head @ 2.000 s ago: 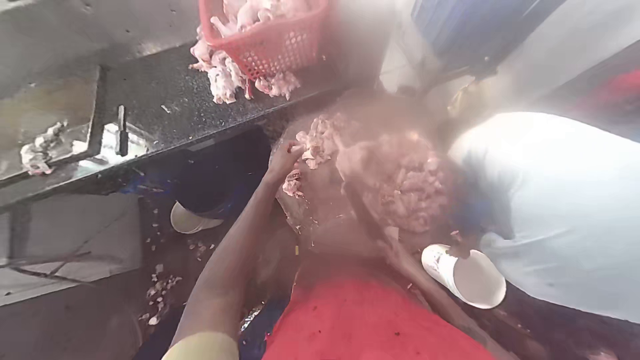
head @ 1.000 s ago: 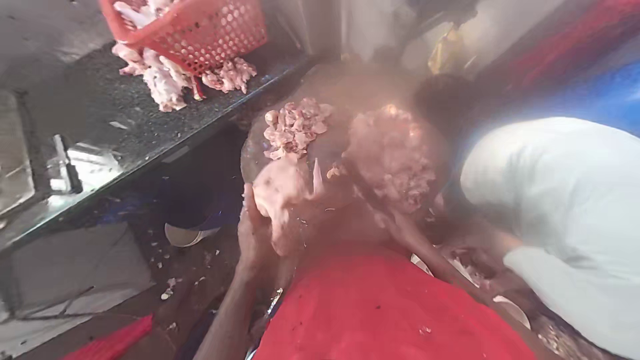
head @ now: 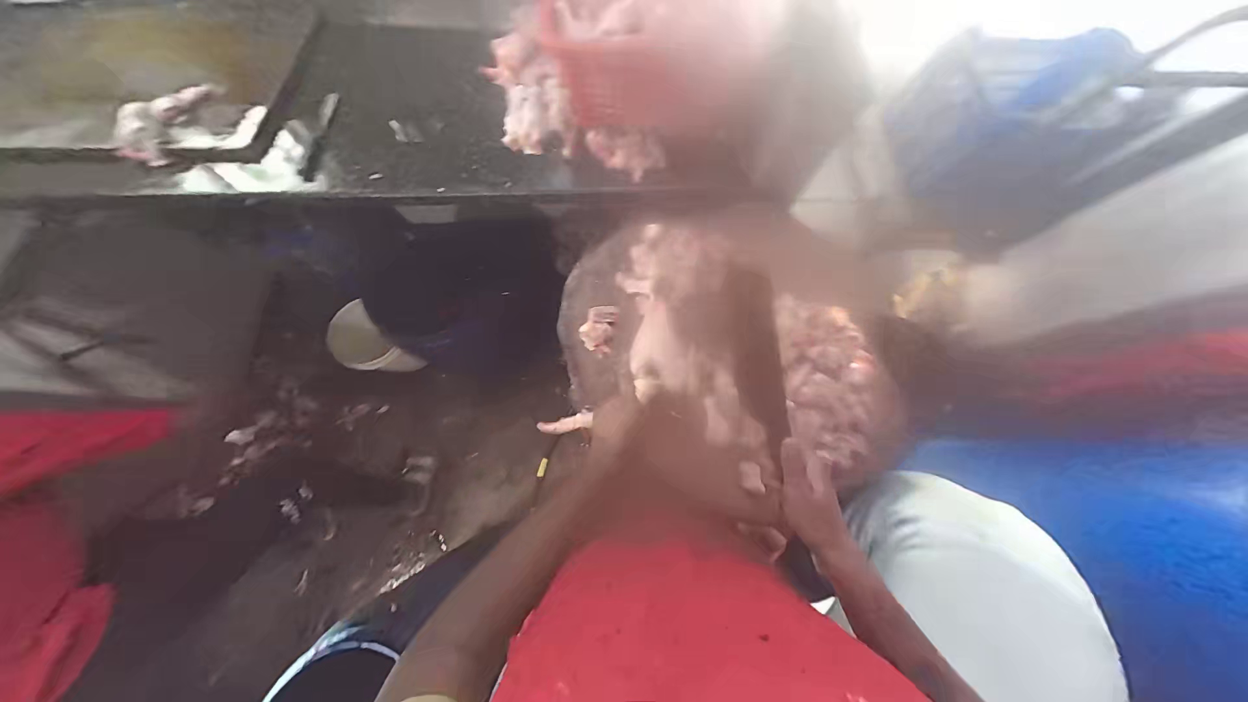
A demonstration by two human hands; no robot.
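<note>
Haze and blur soften the view. A round chopping block (head: 600, 268) stands before me, bearing raw poultry. My left hand (head: 619, 424) is on the near left of a pale poultry carcass (head: 673, 356), its fingers blurred but apparently closed on it. At the block's near right edge, my right hand (head: 809, 492) is closed around what looks like the handle of a broad-bladed knife (head: 760, 361); the blade points away, beside the carcass. Cut meat pieces (head: 829, 390) are heaped right of the blade. A small piece (head: 599, 330) lies at the block's left.
A red plastic basket (head: 624, 83) of poultry stands on the dark counter (head: 419, 146) beyond the block. A white container (head: 370, 336) lies below the counter. Scraps litter the floor at left. A person in white clothing (head: 985, 585) is close at right; a bucket (head: 336, 673) is near my left arm.
Two seconds ago my left hand was at small pieces on the block; one second ago it held the carcass at the near edge. The carcass now lies farther onto the block. The view has turned.
</note>
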